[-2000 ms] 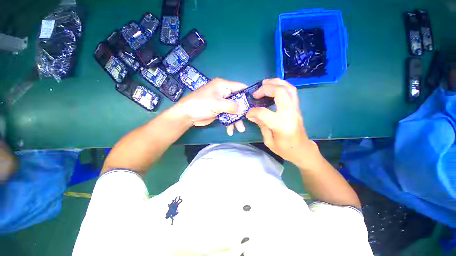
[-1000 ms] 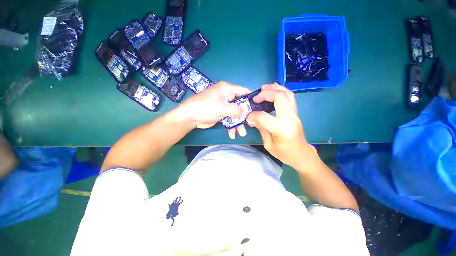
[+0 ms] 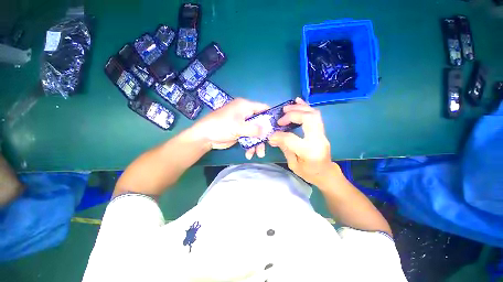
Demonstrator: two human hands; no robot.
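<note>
A part-built phone (image 3: 266,125), black with a silvery-white circuit board showing, is held tilted between both hands above the front part of the green bench. My left hand (image 3: 234,125) grips its lower left end, with the thumb on the board and fingertips showing below it. My right hand (image 3: 305,135) has its fingers on the upper right end and along the lower side. Whether a small black part is between the right fingertips cannot be seen. The blue parts bin (image 3: 366,63) stands beyond my right hand and holds a heap of small black parts.
A loose cluster of waiting phones (image 3: 194,74) lies beyond my left hand. Bagged parts (image 3: 66,58) lie at the far left of the green bench (image 3: 138,151). A few neighbour's phones (image 3: 454,93) lie at the right. People in blue smocks (image 3: 441,190) are on both sides.
The view has shifted slightly, so the bench items sit lower in the picture. Both hands still hold the phone, with small finger shifts. At the right, the neighbour's blue sleeve has drawn back, showing more dark phones.
</note>
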